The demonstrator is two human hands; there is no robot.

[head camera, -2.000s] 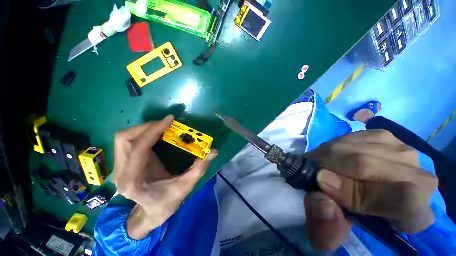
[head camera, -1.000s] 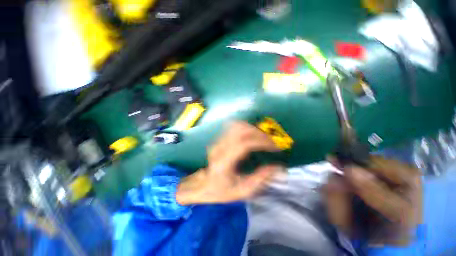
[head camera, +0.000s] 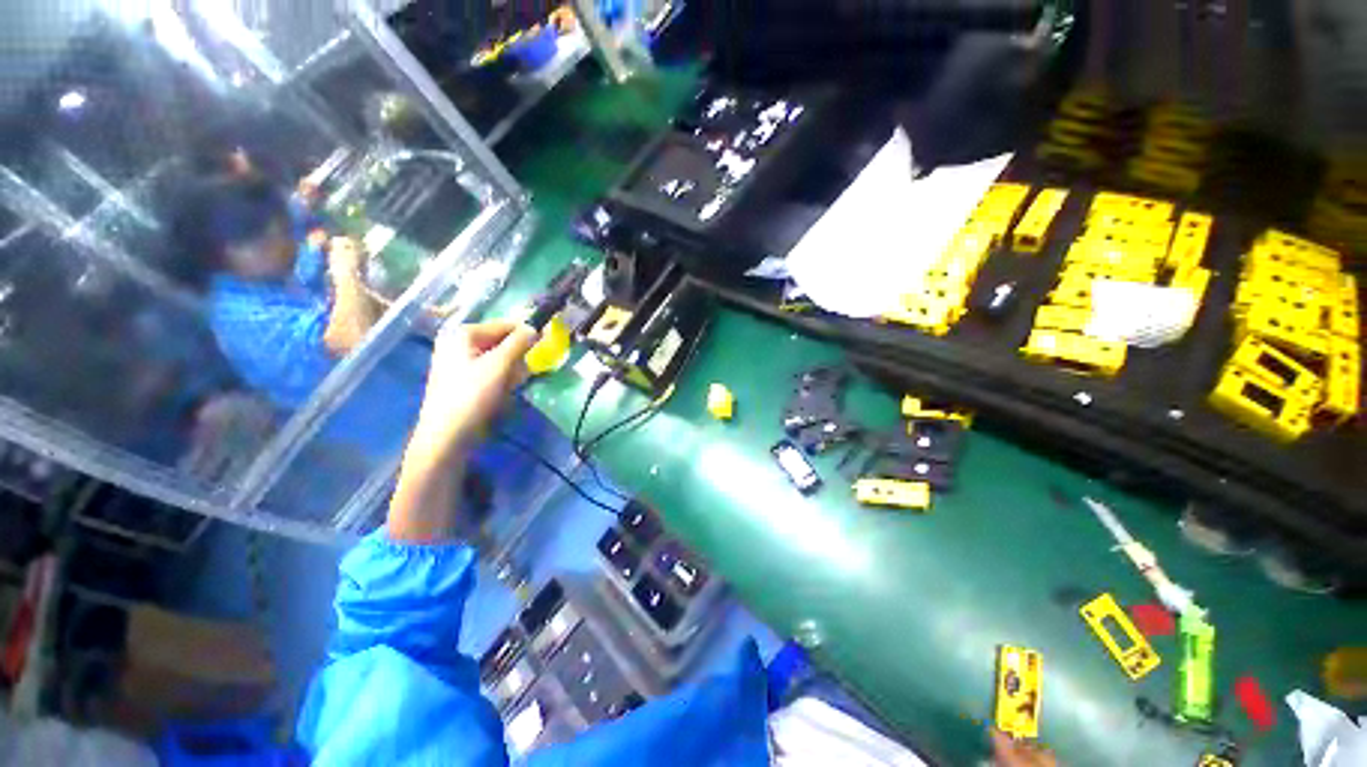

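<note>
My left hand (head camera: pixel 477 375) is stretched far to the left, its fingers closed around a dark, thin tool handle beside a small yellow part (head camera: pixel 550 348). The tool's tip cannot be made out. My right hand (head camera: pixel 1023 751) is cut off by the bottom edge; only fingers show, at the lower end of a yellow housing (head camera: pixel 1018 691). Their grip is unclear. A yellow front housing with a window (head camera: pixel 1120 635) lies to the right of it.
Black modules (head camera: pixel 915 453) lie mid-bench. A bright green holder (head camera: pixel 1195 667), white-wrapped knife (head camera: pixel 1151 573) and red pad (head camera: pixel 1255 701) lie right. Yellow housings fill a black rack (head camera: pixel 900 352) beyond. Black trays (head camera: pixel 655 577) stand below left. A person in blue (head camera: pixel 270 337) is behind a clear panel.
The view has swung left. My left hand, open near the yellow housing one second ago, is now far left and closed on a dark handle. My right hand no longer shows the long metal-shafted tool.
</note>
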